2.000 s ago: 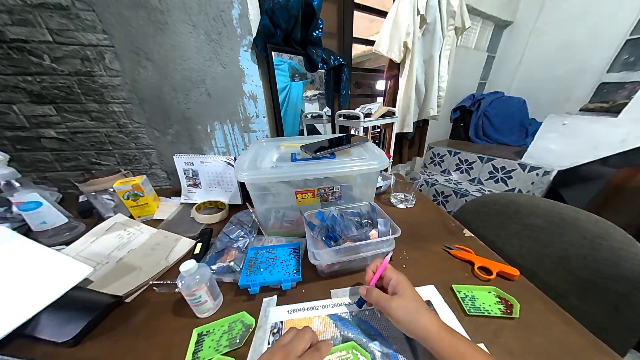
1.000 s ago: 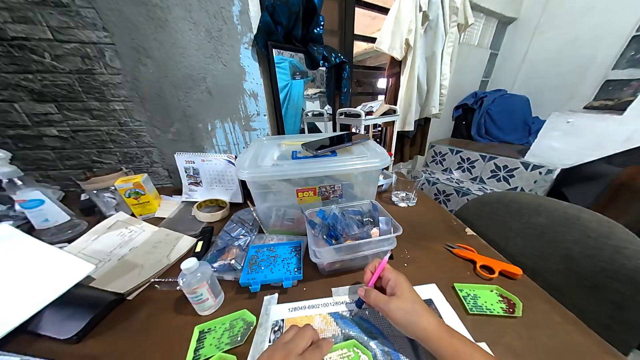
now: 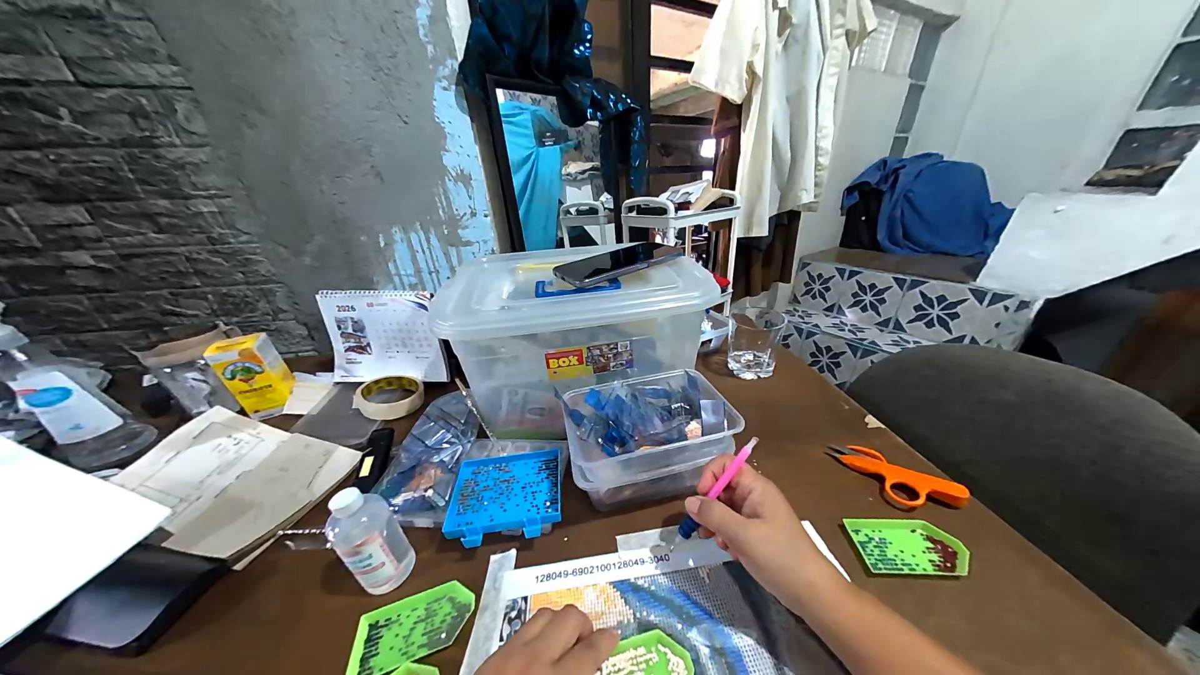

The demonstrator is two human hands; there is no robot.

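Note:
My right hand (image 3: 741,511) grips a pink diamond-painting pen (image 3: 731,472), its dark blue end pointing down at the top edge of a diamond painting canvas (image 3: 698,600). My left hand (image 3: 553,642) rests on the canvas at the bottom, beside a green tray (image 3: 661,647) holding pale beads; whether it touches the tray cannot be told. Another green tray (image 3: 412,626) with dark beads lies left of the canvas. A third green tray (image 3: 905,547) with dark and red beads is to the right. Behind the canvas sits a blue bead tray (image 3: 504,495).
Orange-handled scissors (image 3: 900,476) lie at right. Behind stand an open plastic container (image 3: 652,441) of small bags, a large lidded box (image 3: 572,337) with a phone (image 3: 617,263) on it, and a glass (image 3: 755,345). A small bottle (image 3: 370,544), masking tape (image 3: 389,397) and papers (image 3: 244,478) are at left.

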